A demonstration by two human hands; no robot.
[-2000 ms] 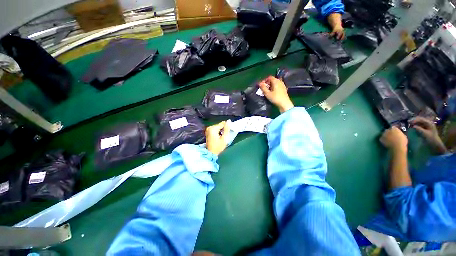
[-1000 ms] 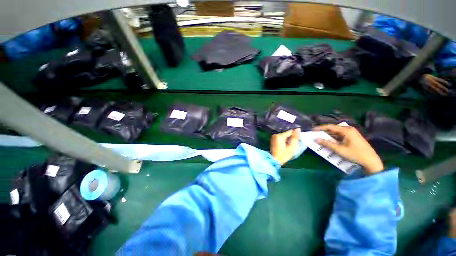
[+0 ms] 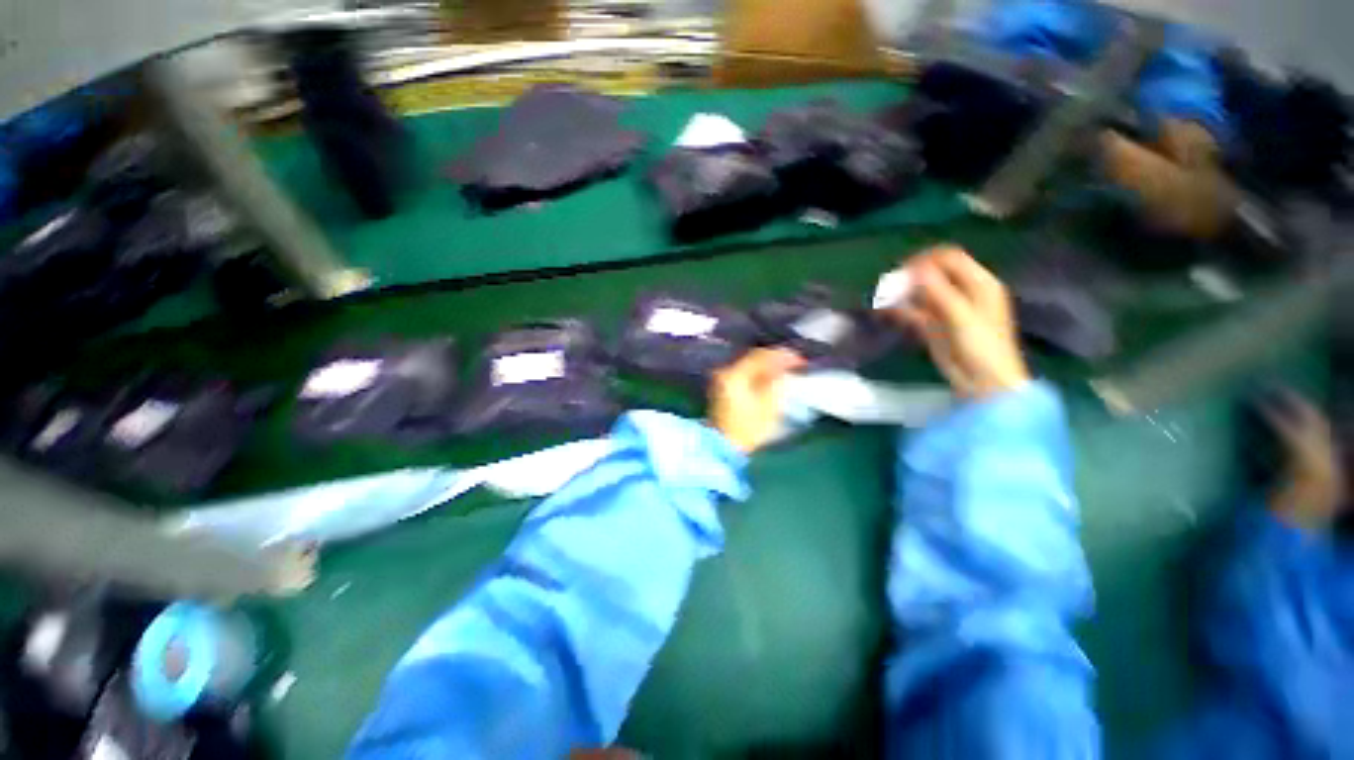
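My left hand (image 3: 754,398) pinches the label strip (image 3: 854,397) at the near edge of the belt. The pale-blue backing paper (image 3: 327,509) trails left from it. My right hand (image 3: 958,315) is raised over the belt and holds a small white label (image 3: 893,290) at its fingertips. Below and left of it lies a black bagged parcel with a white label (image 3: 820,327). More labelled black parcels, such as this bagged parcel (image 3: 532,379), lie in a row to the left. The picture is blurred.
A pale-blue roll (image 3: 175,662) sits at lower left beside labelled bags. Black parcels (image 3: 713,178) and a flat dark pile (image 3: 547,144) lie on the far ledge. Metal posts (image 3: 245,178) stand left and right. Another person's hand (image 3: 1307,460) shows at right, another person's arm at upper right.
The view has swung right. My right hand has left the strip and moved up over the belt with a label at its fingertips. My left hand still holds the strip.
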